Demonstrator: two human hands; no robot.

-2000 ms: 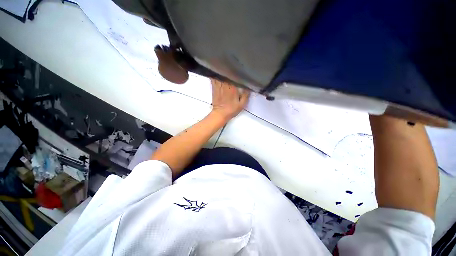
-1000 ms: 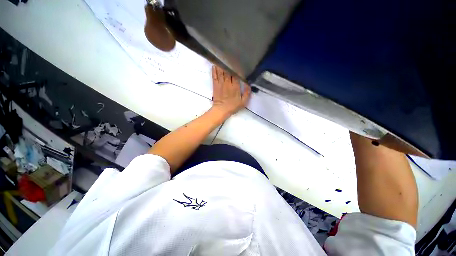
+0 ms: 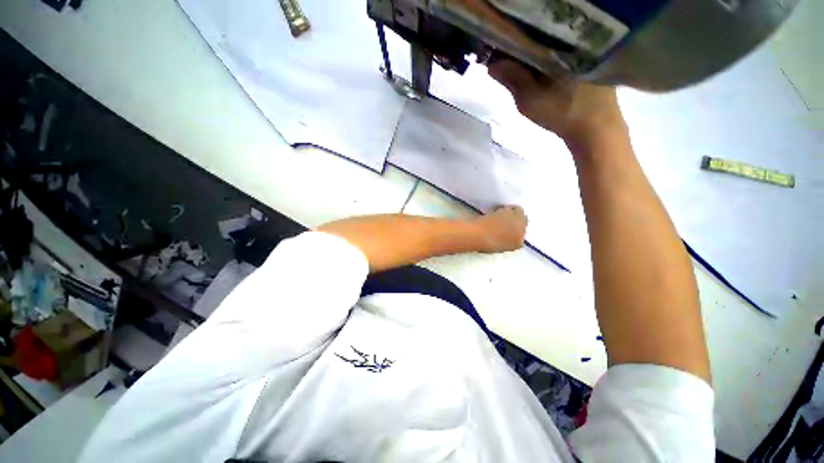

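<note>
The cutting machine [image 3: 578, 36] fills the upper middle, tilted in view, with its thin upright knife and standard [image 3: 420, 70] standing at a cut line in the paper-topped fabric lay [image 3: 334, 99]. A cut runs from the standard down to the lay's near edge. My right hand [image 3: 551, 101] is under the motor body at its handle; the fingers are partly hidden. My left hand [image 3: 506, 229] rests at the near edge of the lay, fingers curled; whether it pinches the edge is not clear.
A short patterned bar [image 3: 294, 16] lies on the paper at upper left and a yellowish one [image 3: 748, 172] at right. The white table [image 3: 217, 154] curves along the near side. Scraps and a cardboard box [image 3: 77, 348] are below left. Dark offcut specks lie near my right forearm.
The machine has swung up and away in view, uncovering its standard, the cut and both bars. My left hand has moved right along the lay's edge and gone from flat to curled.
</note>
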